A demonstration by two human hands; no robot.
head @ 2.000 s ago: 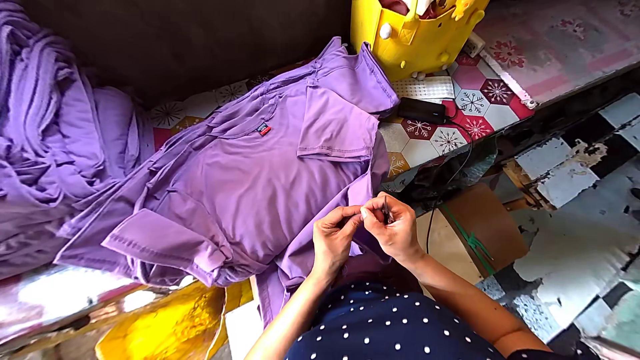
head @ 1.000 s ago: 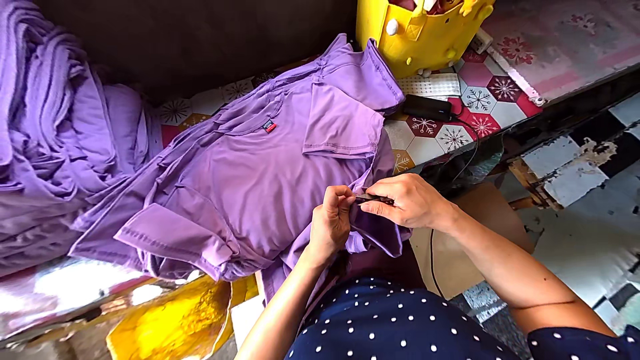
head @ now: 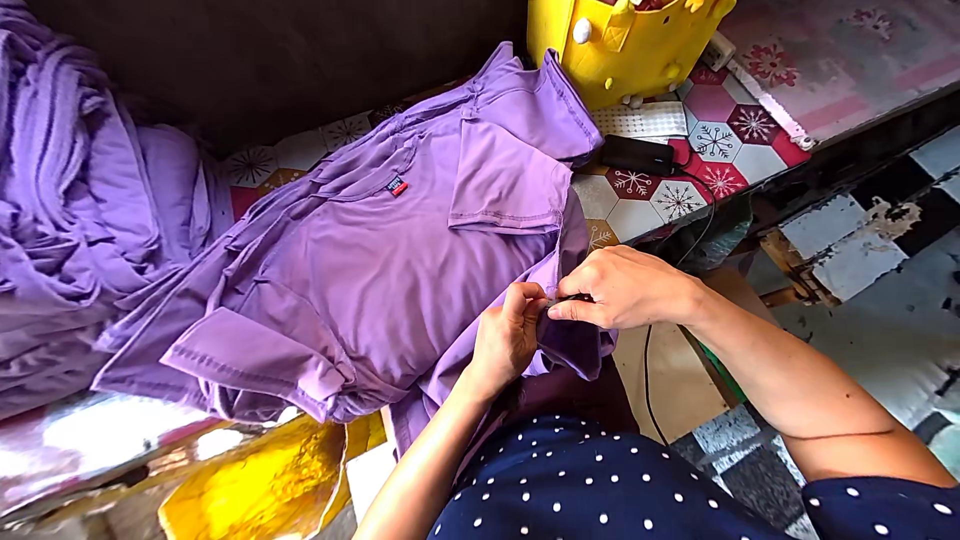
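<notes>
A purple short-sleeved shirt [head: 390,262] lies spread over the table edge and hangs toward my lap, its small neck label [head: 397,185] facing up. Near its lower right side seam, my left hand [head: 510,334] pinches the edge of the cloth between thumb and fingers. My right hand [head: 626,289] meets it there, closed around a small dark tool [head: 576,298] whose tip is at the left fingertips. The tool's exact kind is mostly hidden by the fingers.
A heap of purple garments [head: 82,202] lies at the left. Behind the shirt stand a yellow fabric basket [head: 622,52] and a black power bank [head: 637,155] with a cable [head: 649,382] running down beside my right arm. A cardboard piece [head: 679,375] is below.
Two seconds ago my hands were together just in front of the shirt; now they work at its side seam. The dark tool shows more plainly in my right hand.
</notes>
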